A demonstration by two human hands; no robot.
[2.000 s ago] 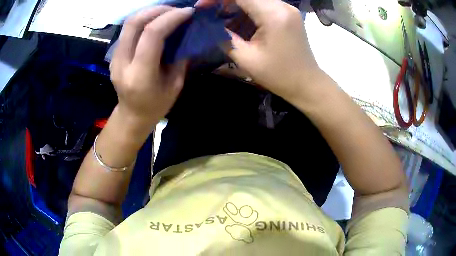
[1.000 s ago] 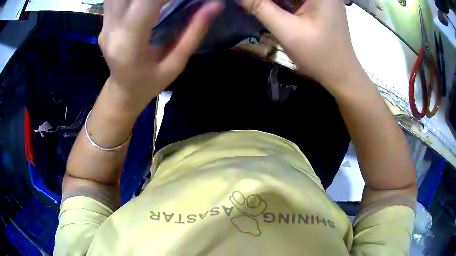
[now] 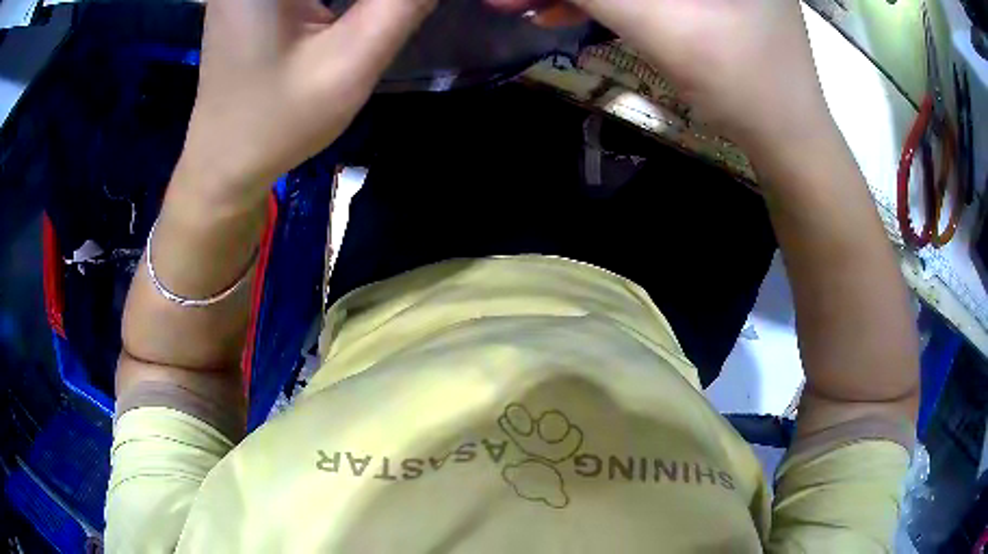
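A dark navy cloth piece lies between my hands at the top edge of the view, over the table's front edge; its upper part is cut off. My left hand is at the cloth's left side, its fingers partly out of the picture. My right hand is at the cloth's right side, its fingertips near the top edge and mostly cut off. Whether either hand grips the cloth cannot be told.
Fabric scissors with red-orange handles lie on the white table at the right, beside black thread snips. A bin with a red rim and cloth scraps inside is at the left. My dark-covered lap is below the table edge.
Both hands and the cloth have moved up towards the top edge and further apart. More of the table's ruler-marked front edge shows. The scissors appear further right and higher in the view.
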